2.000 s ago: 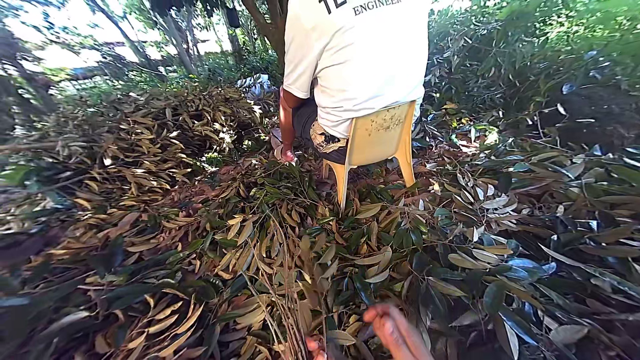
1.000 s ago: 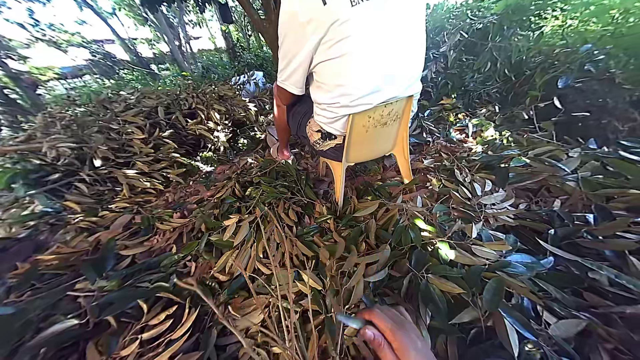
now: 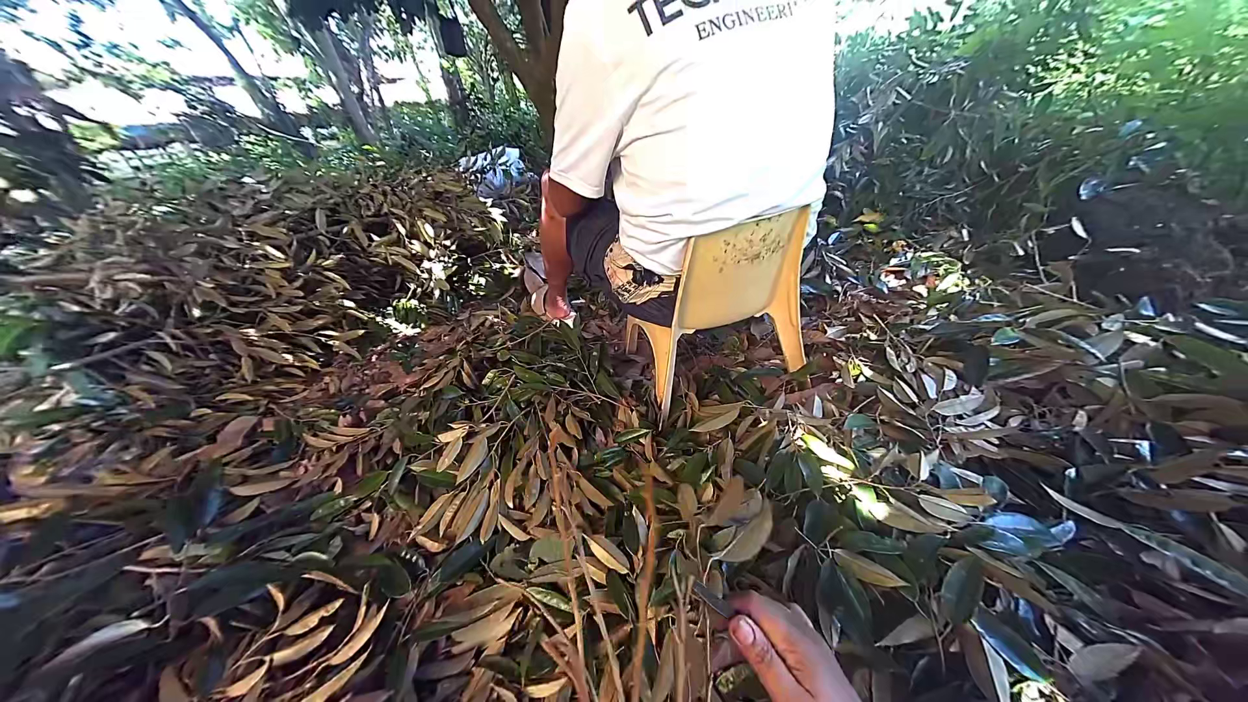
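My right hand (image 3: 788,648) is at the bottom, right of centre, with its fingers closed on a small knife, whose dull blade (image 3: 714,599) points up and left. The blade is close beside several thin, bare brown stems (image 3: 643,585) that stand at the bottom middle; whether it touches them I cannot tell. These stems rise from below the frame's edge among leafy branches (image 3: 487,487) with brown and green leaves. My left hand is out of view.
Ahead, a person in a white shirt (image 3: 721,127) sits facing away on a yellow plastic chair (image 3: 736,273), one hand (image 3: 558,307) low at the left. Cut leafy branches (image 3: 244,273) cover the ground on both sides. A tree trunk (image 3: 536,68) and a whitish bag-like thing (image 3: 494,171) are behind.
Two seconds ago fingertips of my left hand showed at the bottom edge; now they are out of view. My right hand remains low in the frame, near the stems.
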